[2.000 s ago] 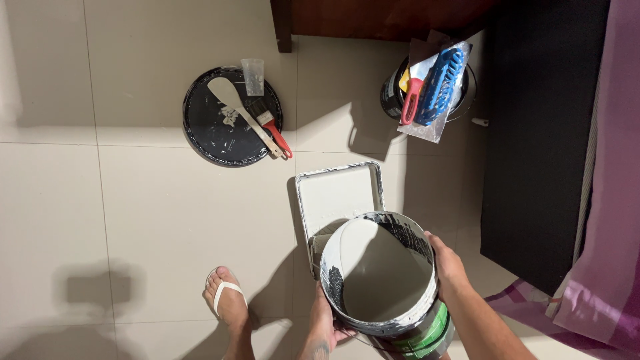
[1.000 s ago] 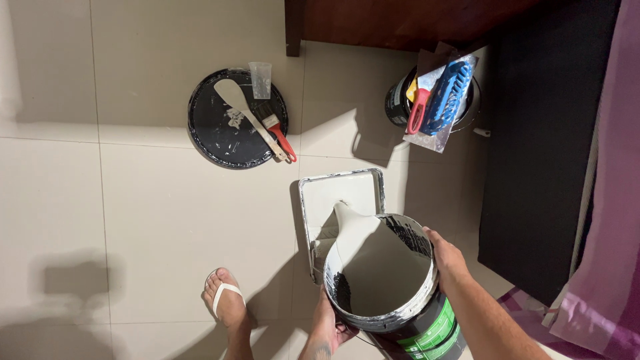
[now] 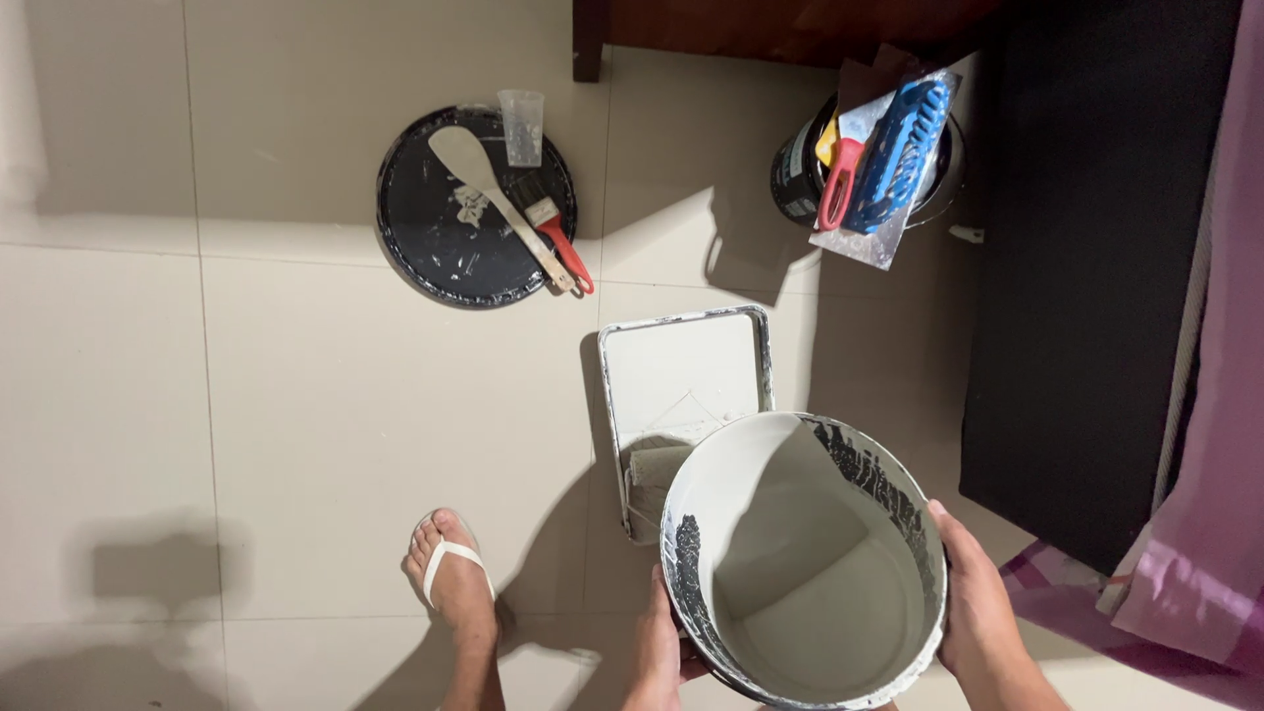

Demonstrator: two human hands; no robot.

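Both hands hold a black paint bucket (image 3: 820, 592) with pale grey-white paint inside; its rim and inner wall are smeared. My left hand (image 3: 660, 647) grips its left side, with some fingers hidden beneath or behind it. Against the right side rests my right hand (image 3: 973, 592). The bucket overlaps the near right corner of a paint tray (image 3: 681, 370), which has pale paint in it. A paint roller (image 3: 657, 466) lies at the tray's near left, partly hidden by the bucket. No paint stream shows between bucket and tray.
A black bucket lid (image 3: 425, 227) on the tiled floor holds a spatula (image 3: 494, 193), a red-handled paintbrush (image 3: 558, 232) and a plastic cup (image 3: 523, 128). Another bucket (image 3: 795, 178) carries a blue-handled trowel (image 3: 899, 158) and a red-handled scraper (image 3: 841, 183). A black furniture panel (image 3: 1076, 276) stands right; my sandalled foot (image 3: 454, 573) is lower left.
A second ago paint poured from the bucket into the tray; that stream has stopped. The bucket has tipped back from its pouring tilt, and its green label is no longer visible. Both hands keep hold.
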